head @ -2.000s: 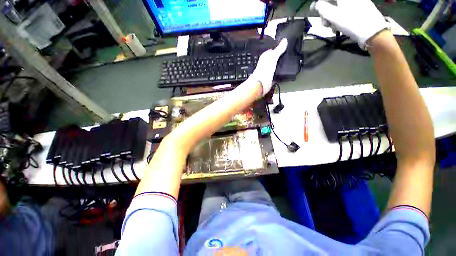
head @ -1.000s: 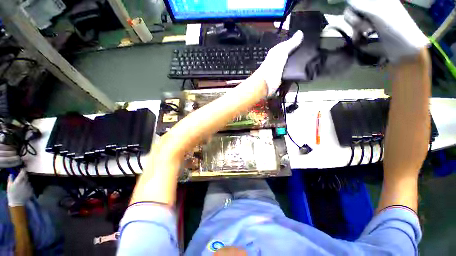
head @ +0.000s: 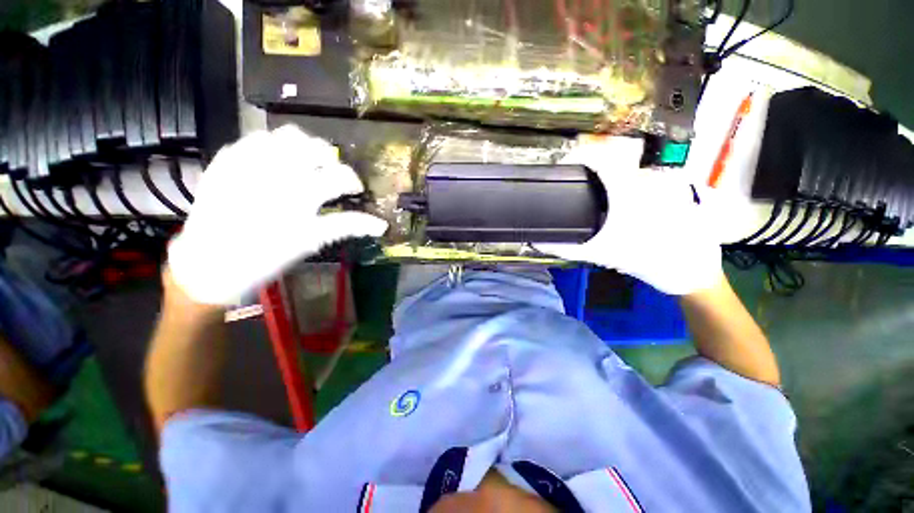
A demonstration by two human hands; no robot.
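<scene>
A black power adapter [head: 511,203] lies lengthwise over the near plate of the taped test fixture [head: 486,88]. My right hand [head: 651,210], in a white glove, holds the adapter's right end. My left hand [head: 271,215], also gloved, is at the adapter's left side, with thumb and fingers around a small dark cord or plug next to the cord end. The glove hides part of that piece. A teal-green square [head: 672,152] shows at the fixture's right end, just above my right hand.
Rows of black adapters with hanging cords stand at left [head: 110,85] and right [head: 837,150]. An orange stick [head: 731,140] lies right of the fixture. A blue bin [head: 636,311] and a red frame [head: 288,351] are below the bench. A person's arm shows at far left.
The view has tilted down to the fixture; monitor and keyboard are out of view. Both hands have come down from the back of the bench, and an adapter is now held over the near plate.
</scene>
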